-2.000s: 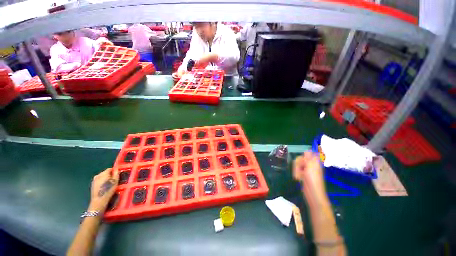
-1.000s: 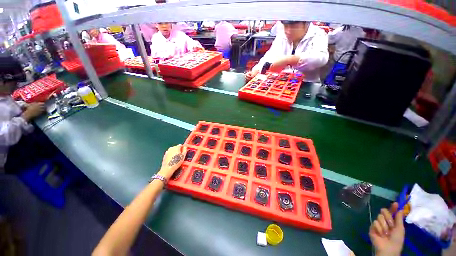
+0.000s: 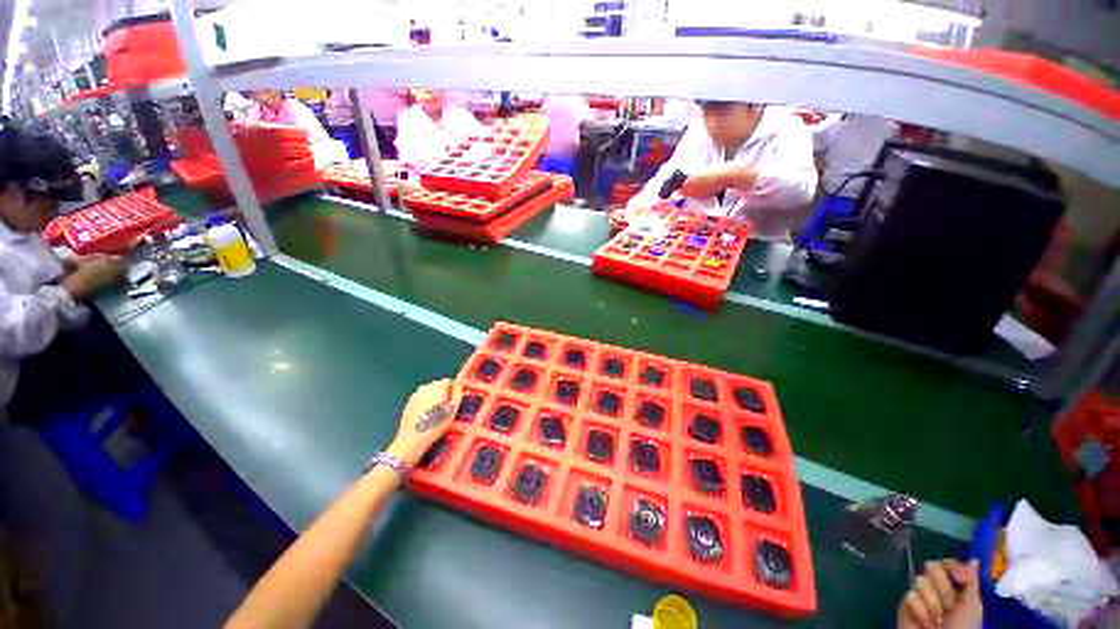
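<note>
A large red grid tray lies tilted on the green bench, with a small black watch-like unit in each pocket I can see. My left hand is on the tray's left edge, its fingers partly hidden by the rim. My right hand is at the lower right, partly cut off by the frame, fingers curled beside the blue bin. A blue tool in it cannot be made out now. A small clear bottle stands between the tray and the right hand.
White wipes heap over the bin. A yellow pot and a white block sit at the bottom edge. Across the bench are a black box, another red tray and people. A yellow-labelled bottle stands at left.
The view has swung left, then tipped slightly upward, so the bench items sit lower. My right hand has moved down, and the blue stick it held no longer shows. My left hand stays on the tray.
</note>
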